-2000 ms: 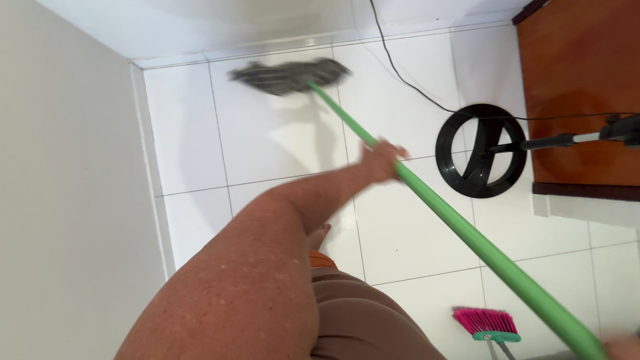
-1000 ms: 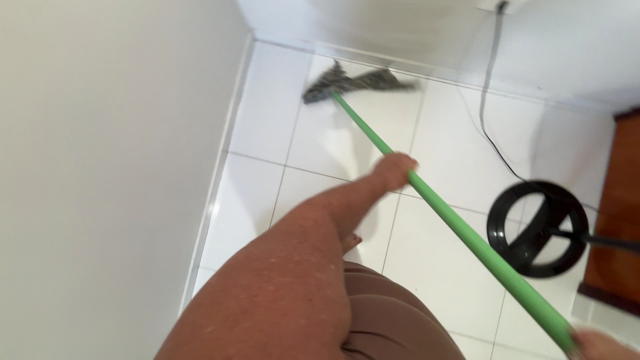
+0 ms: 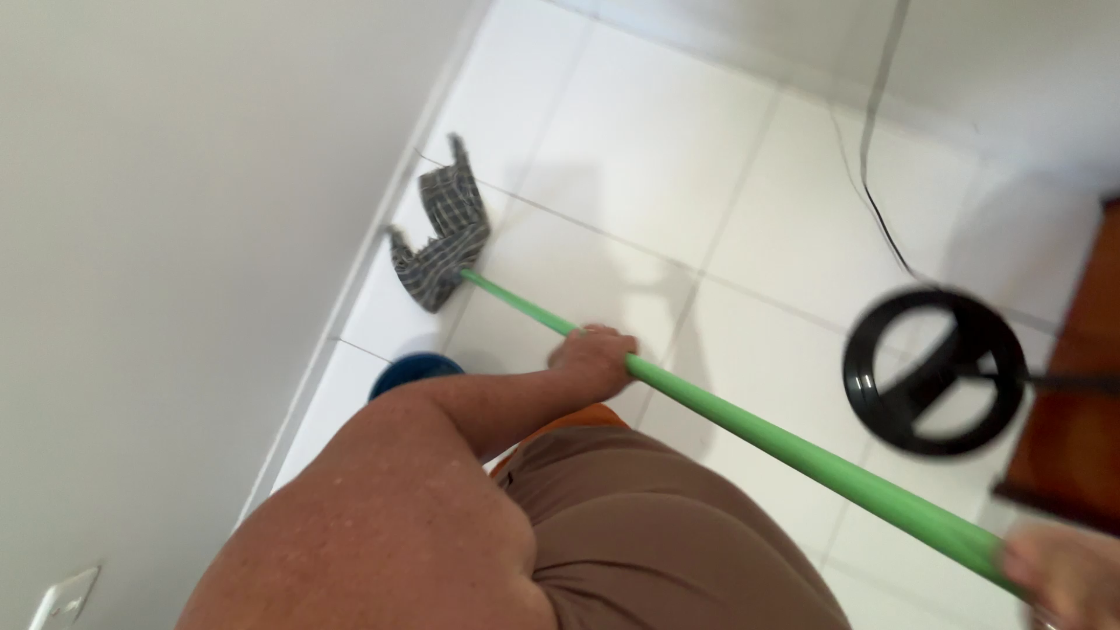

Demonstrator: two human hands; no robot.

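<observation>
My left hand [image 3: 597, 360] is closed around the middle of a green pole [image 3: 787, 446]. At the lower right edge my right hand [image 3: 1072, 569], blurred and partly cut off, grips the pole's upper end. A dark checked cloth [image 3: 451, 232] is at the pole's far end, spread on the white tiled floor [image 3: 647, 166] close to the left wall's baseboard. Part of a blue bucket [image 3: 416, 369] shows just beyond my left forearm, which hides the rest of it.
A black ring-shaped metal detector coil [image 3: 934, 372] with a dark shaft is at the right, beside reddish-brown wooden furniture [image 3: 1072, 394]. A dark cable [image 3: 866, 157] runs down the far wall to the floor. A white switch plate [image 3: 68, 602] is on the left wall.
The cloth end of the pole has moved from near the far wall to beside the left baseboard. The blue bucket has come into view as the view shifted; the pink-bristled broom seen earliest is out of view.
</observation>
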